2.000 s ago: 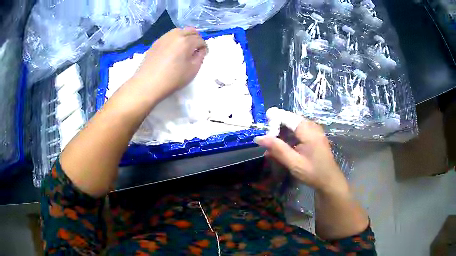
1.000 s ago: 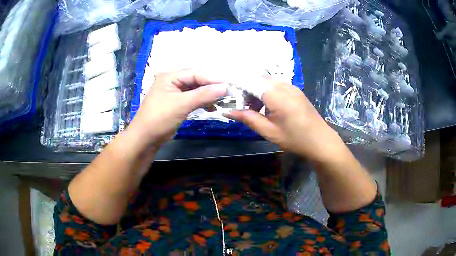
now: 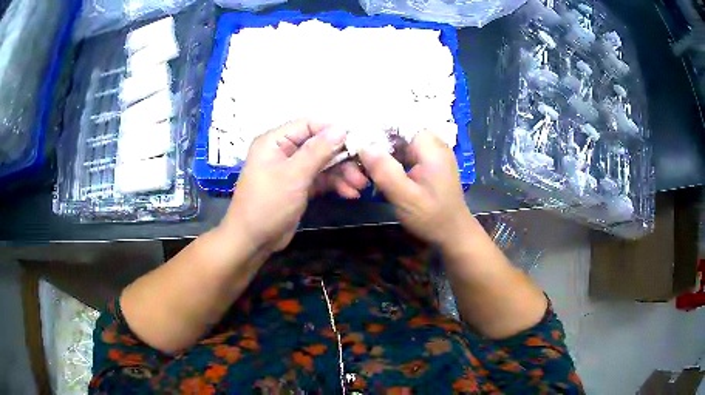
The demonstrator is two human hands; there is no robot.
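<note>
My left hand (image 3: 282, 181) and my right hand (image 3: 421, 185) are close together over the front edge of the blue plastic tray (image 3: 202, 158). Between their fingertips is a small white plastic part (image 3: 368, 142), held by both hands. Its outline blends into the bright background. A thin white piece shows by my left fingertips; I cannot tell if it is joined to the part. A pile of loose white parts (image 3: 325, 77) fills the blue tray behind the hands.
On the left, a clear slotted tray (image 3: 97, 208) holds a row of white blocks (image 3: 147, 131). On the right, a clear pocketed tray (image 3: 572, 212) holds stemmed white parts (image 3: 545, 123). Plastic bags (image 3: 448, 11) lie at the back. A blue-edged tray (image 3: 54, 100) is at far left.
My left hand has come back from the loose parts to meet my right hand over the tray's front edge. Since one second ago the fingers have shifted around the white part.
</note>
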